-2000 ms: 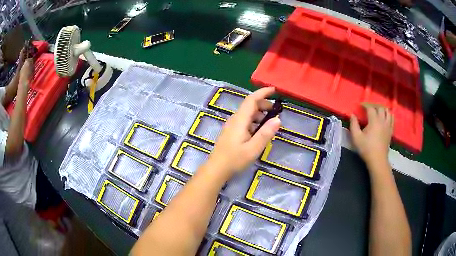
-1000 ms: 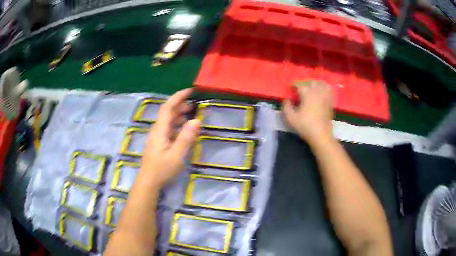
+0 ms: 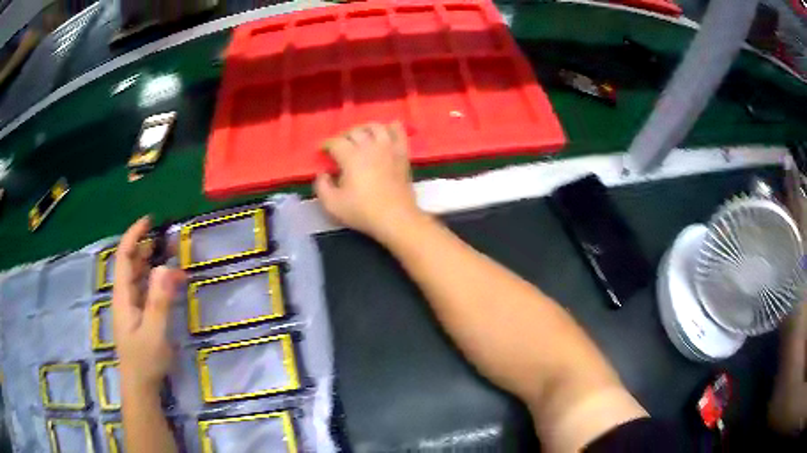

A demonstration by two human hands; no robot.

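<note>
My left hand (image 3: 146, 305) is over the pocketed whitish tray (image 3: 310, 310), thumb and fingers apart. A small dark thing shows between them; I cannot tell if it is held. Thin yellow-and-black open frames (image 3: 237, 299) lie in the tray's pockets to its right and left, partly covered by the hand. My right hand (image 3: 372, 181) lies over the near edge of a large red tray (image 3: 478, 142), fingers bent and pointing into it. Whether it grips the edge or anything else is not clear.
The red tray is on the green conveyor (image 3: 80, 159), with yellow-edged units (image 3: 152, 142) to its left and a dark unit (image 3: 587, 86) to its right. On the bench at right are a black slab (image 3: 602, 239), a fan (image 3: 748, 265) and a red-and-black item (image 3: 714, 400). A grey post (image 3: 695, 88) stands behind.
The view has swung right, bringing the black slab and fan into full view. The red tray has shifted right relative to the pocketed tray and my right hand. My left hand stays by the same frame.
</note>
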